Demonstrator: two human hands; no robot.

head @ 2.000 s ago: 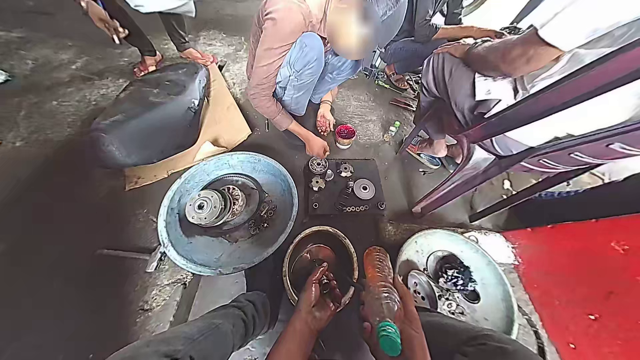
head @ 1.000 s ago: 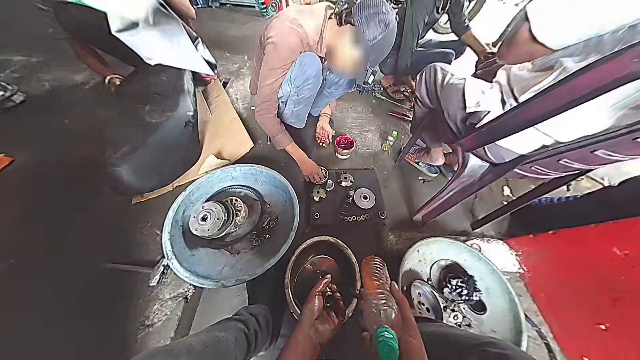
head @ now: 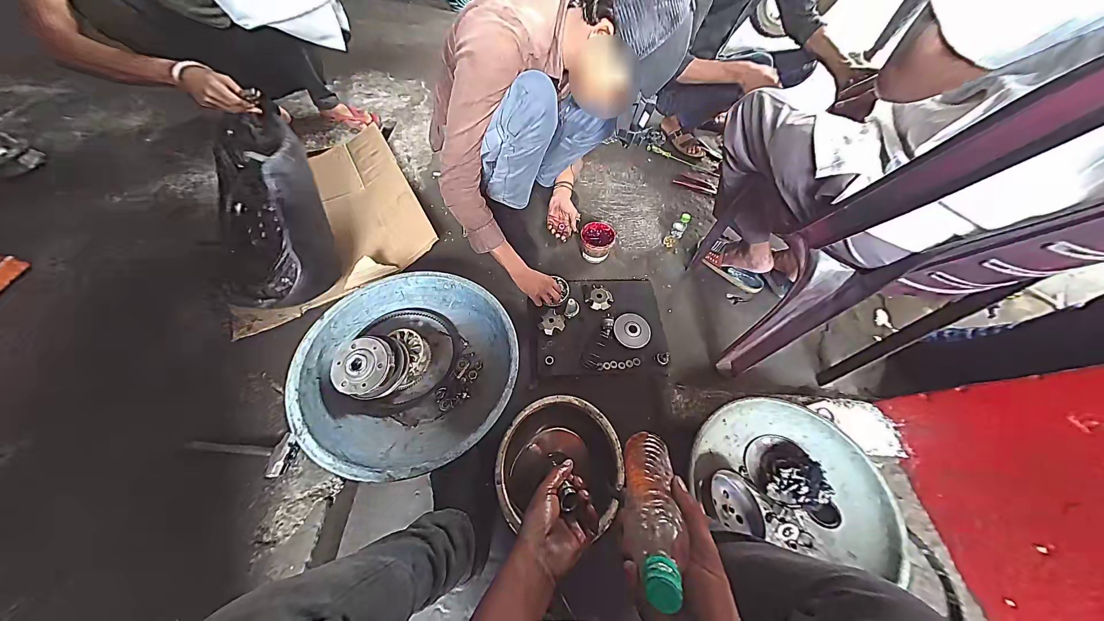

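My left hand [head: 559,517] holds a small dark metal part [head: 567,495] over the near side of a round bowl [head: 509,431] with brownish liquid in it. In my right hand [head: 694,539] is a clear ribbed plastic bottle [head: 651,492] of orange-brown liquid, its green cap towards me. Left of the bowl lies a blue basin [head: 319,345] with a round metal clutch-like assembly [head: 362,366] and small rings. On the right a pale green basin [head: 862,474] contains a drilled metal disc [head: 736,503] and small parts in dark liquid.
Beyond the bowl, a dark board [head: 569,362] bears metal parts; a crouching person's hand [head: 539,286] touches one. A red-filled tub [head: 597,241] stands behind it. Another person's hand [head: 220,89] grips a black seat [head: 297,216] by cardboard [head: 375,194]. A plastic chair [head: 776,319] stands right.
The black seat at the left has been tipped up from lying flat, with a person's hand now on its top. My hands have stayed near the bowl with the bottle and small part.
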